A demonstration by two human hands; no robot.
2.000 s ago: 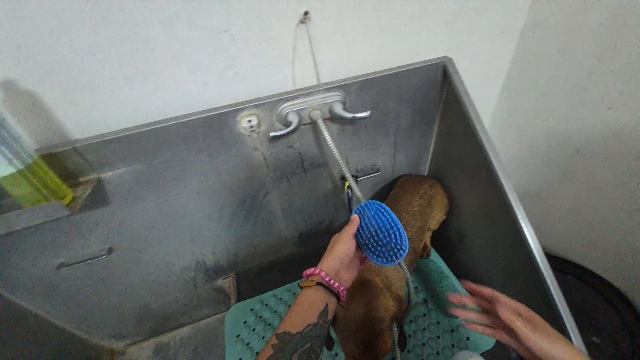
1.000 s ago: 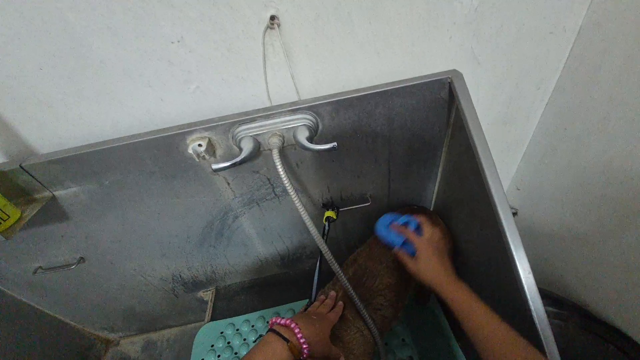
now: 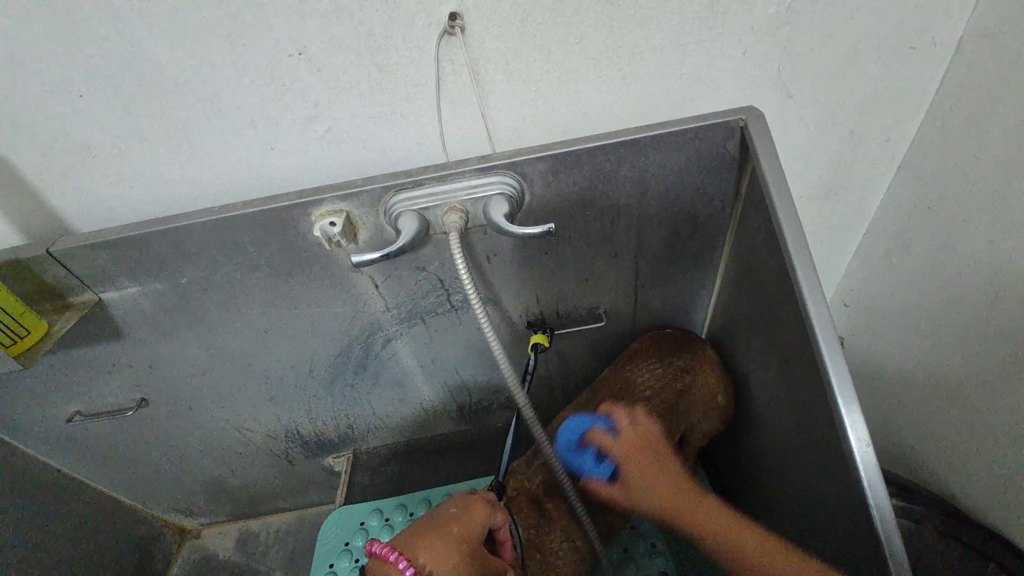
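A wet brown dog (image 3: 656, 384) stands in a stainless steel tub, its rump toward the back right corner. My right hand (image 3: 640, 464) grips a blue rubber bath brush (image 3: 586, 448) against the dog's back. At the bottom, my left hand (image 3: 472, 528), with a pink bead bracelet at the wrist, is beside the dog's front part, at a dark tether (image 3: 518, 424). Its fingers are curled, but whether they hold the tether is unclear. A metal shower hose (image 3: 496, 344) hangs from the wall tap (image 3: 456, 200) across the dog. The dog's head is out of view.
The dog is on a green bath mat (image 3: 384, 520). The tether is clipped to a metal wall bar (image 3: 582, 325). Another bar (image 3: 108, 412) is at the left. A yellow bottle (image 3: 18, 320) lies on a corner shelf (image 3: 72, 312). The tub's steel rim (image 3: 824, 336) runs along the right.
The blue brush, first in my left hand, passed to my right hand, which has since moved it from the dog's rump down along its back. My left hand has come down to the dog's front part.
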